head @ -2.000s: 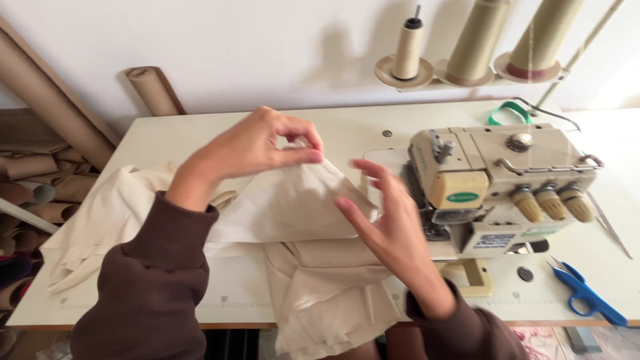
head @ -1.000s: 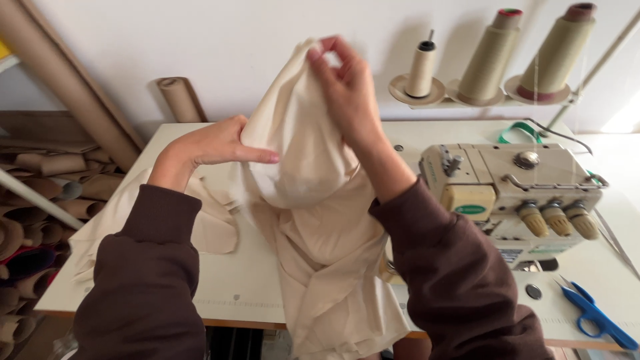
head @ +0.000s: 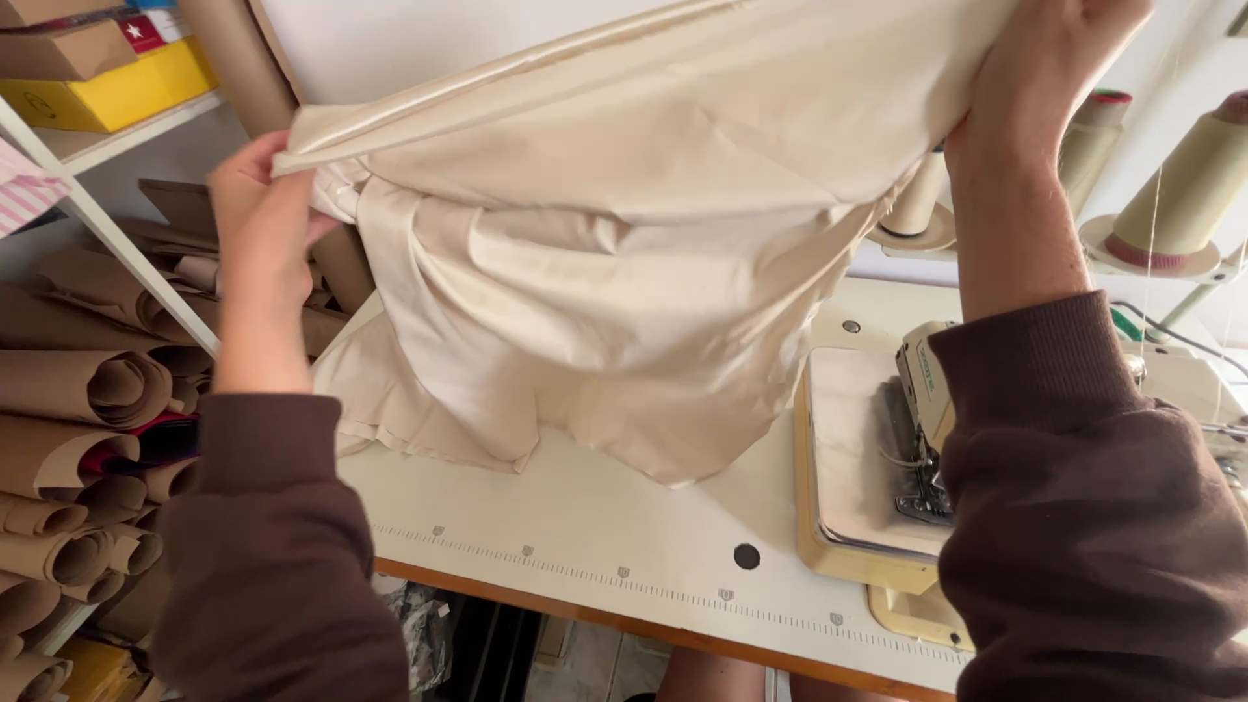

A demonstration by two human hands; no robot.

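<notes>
A large piece of cream satiny fabric (head: 604, 234) hangs stretched between my two hands above the sewing table (head: 604, 526). At the left, my left hand (head: 268, 219) grips a folded corner of it between thumb and fingers. My right hand (head: 1033, 88) holds the upper right part, raised higher, with its fingertips partly cut off by the frame's top edge. The cloth's lower folds hang down to the tabletop, and one part spreads out at the left. An overlock sewing machine (head: 926, 419) stands at the right, partly hidden behind my right sleeve.
Thread cones (head: 1185, 195) stand on a rack behind the machine. Rolled brown paper (head: 88, 385) fills the shelving at the left, under a yellow box (head: 117, 88). A ruler scale (head: 624, 580) runs along the table's front edge. My legs are below it.
My hands, close together over the bunched fabric before, have moved wide apart and the cloth is spread between them. The view has shifted toward the left. The blue scissors are out of view.
</notes>
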